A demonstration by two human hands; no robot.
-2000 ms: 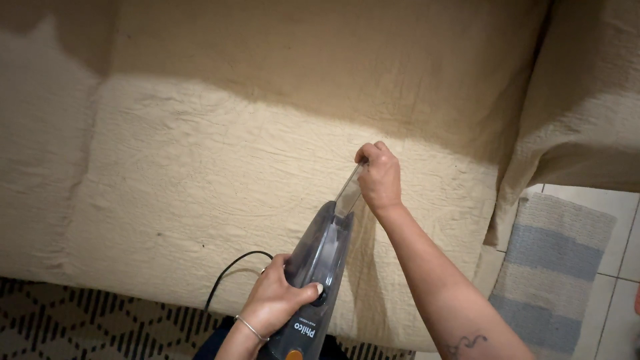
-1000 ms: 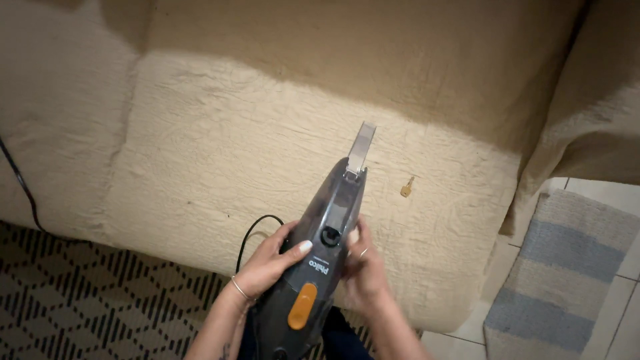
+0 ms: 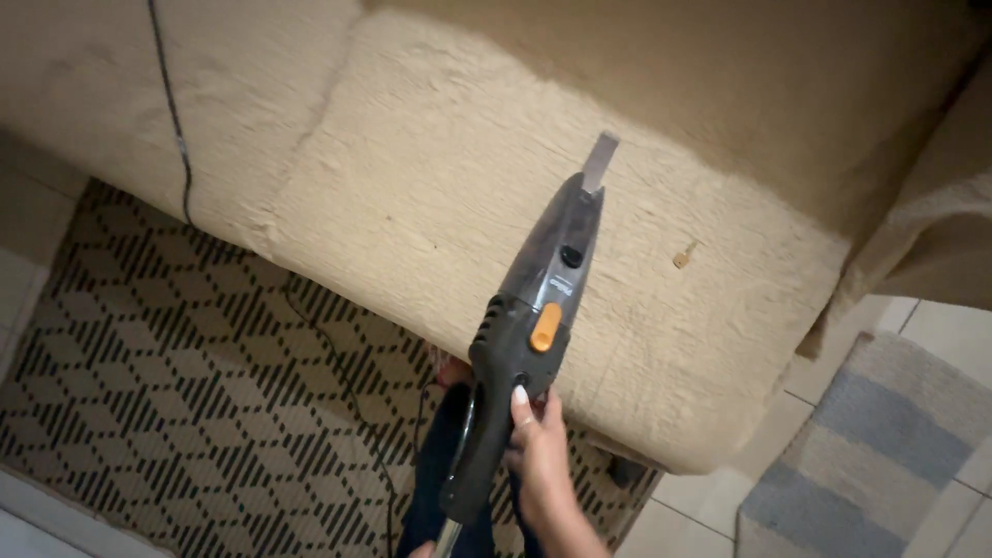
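Observation:
My right hand [image 3: 541,457] grips a dark grey Philco handheld vacuum cleaner [image 3: 535,310] near its rear handle, the thumb by a small round button. A clear flat crevice nozzle [image 3: 601,161] sticks out of its front, over the beige sofa cover. The body has an orange slide and a black knob. From the handle's rear end a metal-looking tube [image 3: 446,539] runs down out of view. Only a small part of my left hand [image 3: 423,550] shows beside that tube, at the bottom edge; its grip is hidden. A small brass-coloured key [image 3: 683,257] lies on the cover, right of the vacuum.
The beige fabric cover [image 3: 403,194] spans the sofa seat. A black cord [image 3: 172,108] crosses its left side and hangs towards the patterned rug [image 3: 194,372]. My legs are below the sofa's front edge. A striped mat [image 3: 860,442] lies on the tiles at right.
My left hand has left the vacuum's body and moved down towards the tube. My right hand, first at the nozzle, then beside the body, is now at the rear handle.

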